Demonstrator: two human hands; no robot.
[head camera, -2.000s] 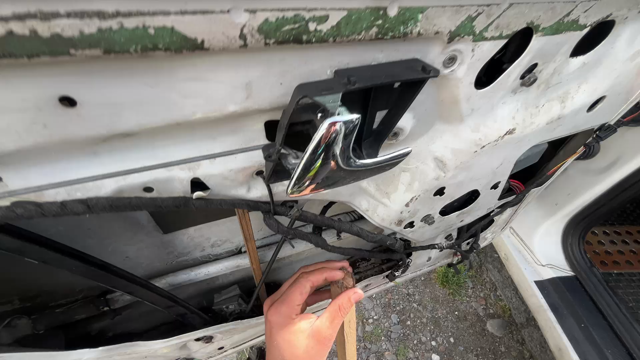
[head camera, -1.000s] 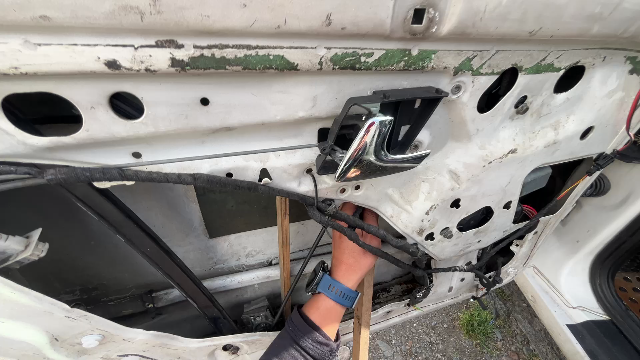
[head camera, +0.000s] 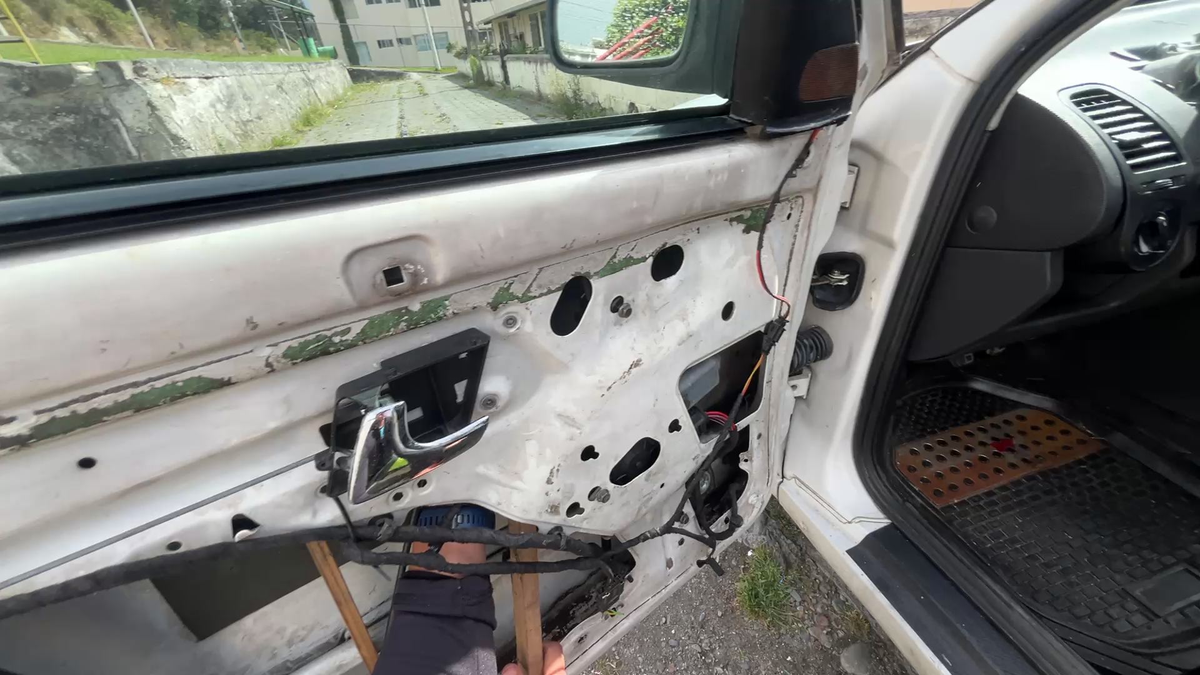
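My left hand (head camera: 459, 551) reaches up inside the opening of a white car door panel (head camera: 525, 450). Only the wrist, a blue watch band (head camera: 455, 517) and a dark sleeve show; the fingers are hidden behind the metal. At the bottom edge my right hand (head camera: 536, 660) grips a wooden strip (head camera: 527, 600), which stands just right of the left forearm. Another wooden strip (head camera: 342, 602) leans inside the opening to the left. Black-wrapped wiring (head camera: 469, 537) crosses in front of the left wrist. A chrome inner door handle (head camera: 403, 452) in its black housing sits above.
Window glass (head camera: 375, 94) and a side mirror (head camera: 647, 42) are at the top. Loose wires (head camera: 764, 253) run down the door's hinge side. The door sill (head camera: 928, 591) and a rubber floor mat (head camera: 1031, 506) lie right; gravel (head camera: 694, 628) is below.
My left hand was in front of the opening at a wooden strip's top, then reached inside; now it is deeper, behind the panel. My right hand has come into view. The view has swung up and right.
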